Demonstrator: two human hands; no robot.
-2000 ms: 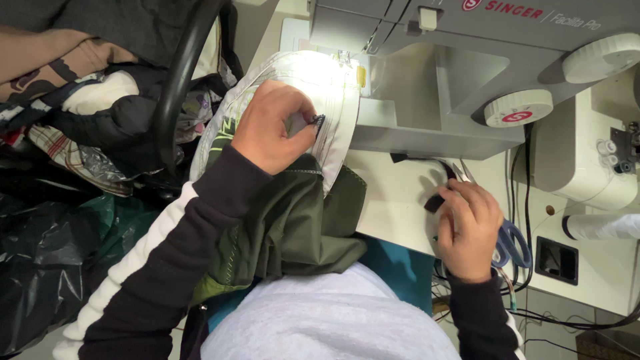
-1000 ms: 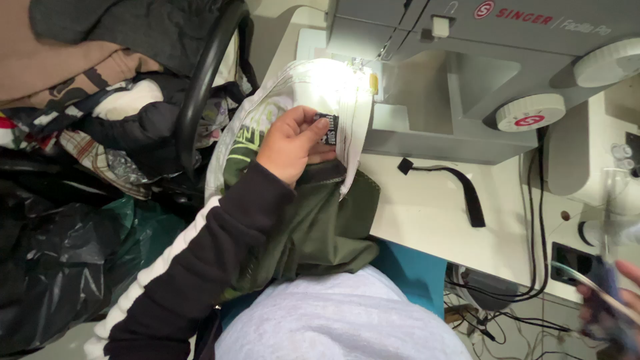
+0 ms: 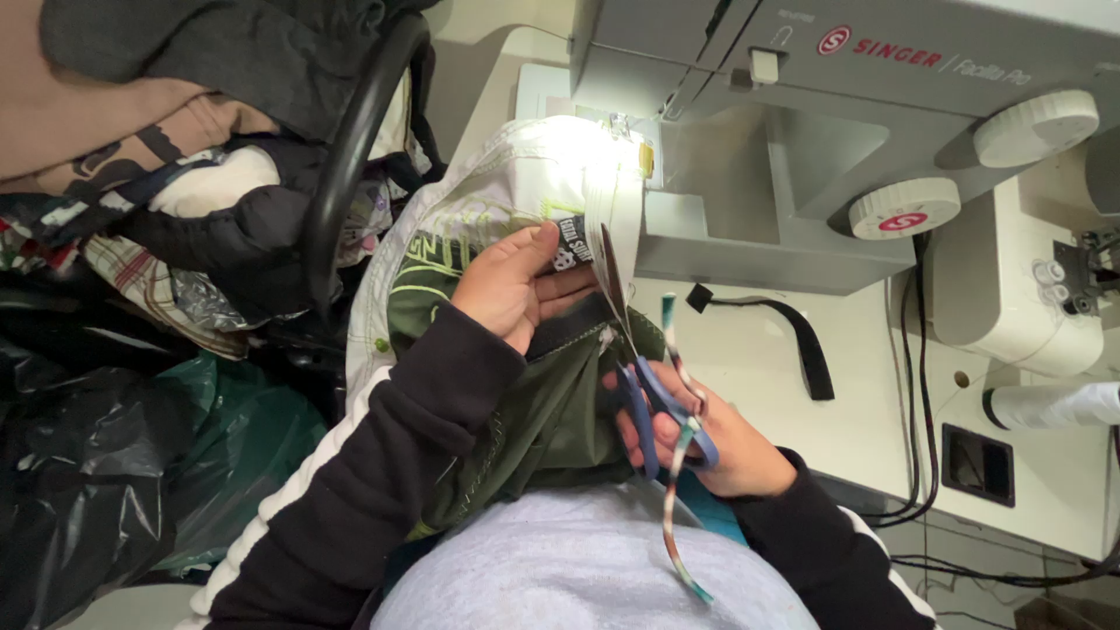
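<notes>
My left hand (image 3: 516, 284) holds the waistband of a dark green and white garment (image 3: 560, 411), with its fingers beneath a black woven label (image 3: 573, 244) that bears writing. In my right hand (image 3: 691, 429) is a pair of scissors with blue handles (image 3: 649, 411). The blades point up, slightly apart, over the white band just right of the label. A striped cord is tied to the scissors' handle and hangs down. The garment's upper end lies under the lit needle area of a Singer sewing machine (image 3: 840, 149). Whether the blades touch the fabric, I cannot tell.
A black strap (image 3: 809, 350) lies on the white table (image 3: 752, 394) at the right. Black cables run down beside a second machine (image 3: 1006, 289) and a white thread cone (image 3: 1059, 405). Piled clothes (image 3: 210, 192), a black curved bar (image 3: 350, 149) and plastic bags (image 3: 236, 446) fill the left side.
My right hand has come in from the right edge with the scissors, up to the garment. The black strap, near my right hand two seconds ago, lies alone on the table. My left hand stays at the label.
</notes>
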